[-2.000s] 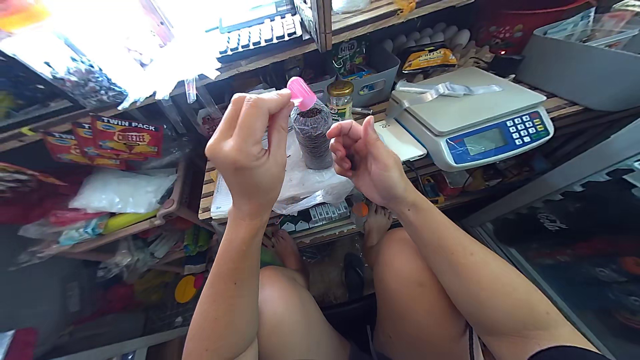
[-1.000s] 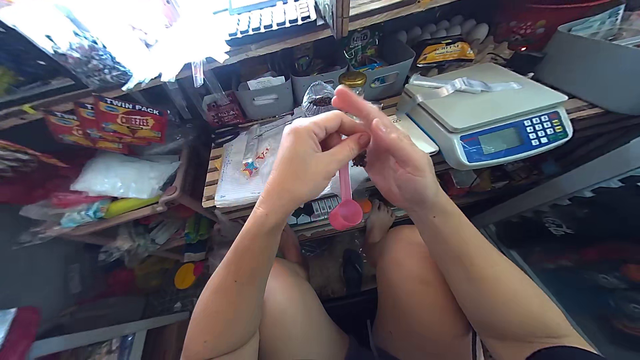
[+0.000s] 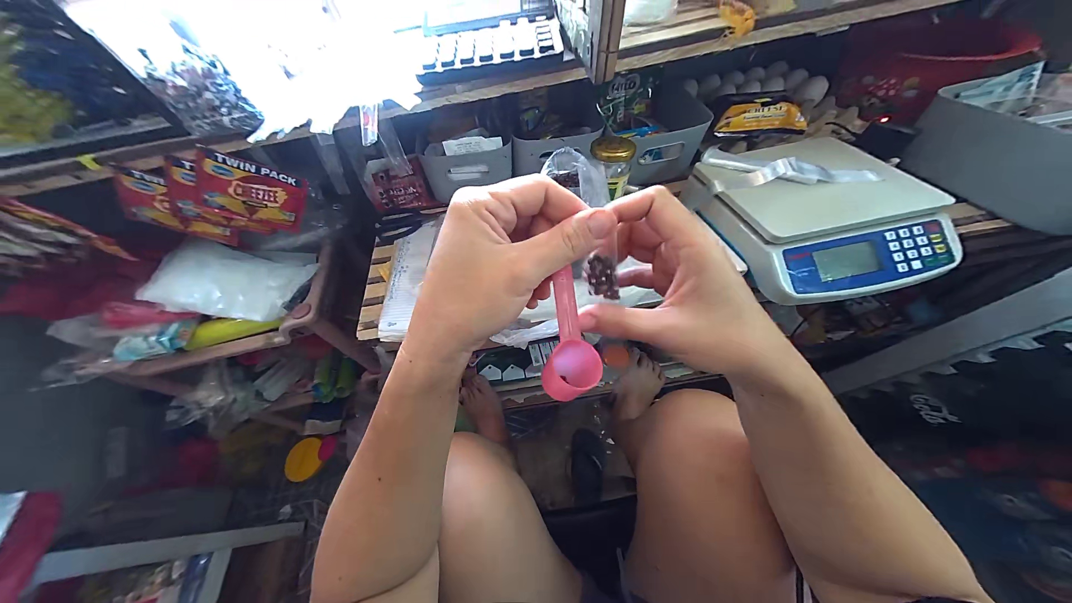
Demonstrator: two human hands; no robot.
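My left hand (image 3: 511, 251) holds a pink plastic measuring scoop (image 3: 572, 368), its bowl hanging downward below the fingers. Between both hands is a small clear plastic bag (image 3: 605, 272) with dark grains or seeds at its bottom. The left thumb and my right hand's (image 3: 678, 276) fingertips pinch the top of that bag. Behind the hands stands a larger clear bag (image 3: 565, 167) of dark contents, mostly hidden by my left hand. A glass jar with a gold lid (image 3: 613, 151) is right beside it.
A digital weighing scale (image 3: 829, 201) with clear plastic strips on its pan stands at the right. Grey bins (image 3: 469, 167) line the back of the slatted table, below a shelf. Snack packs (image 3: 251, 193) hang at the left. A notebook (image 3: 410, 280) lies left of my hands.
The pink scoop was raised above the bag of dark contents two seconds ago; it now hangs low from my left hand. My right hand has come in to meet the left at the small bag.
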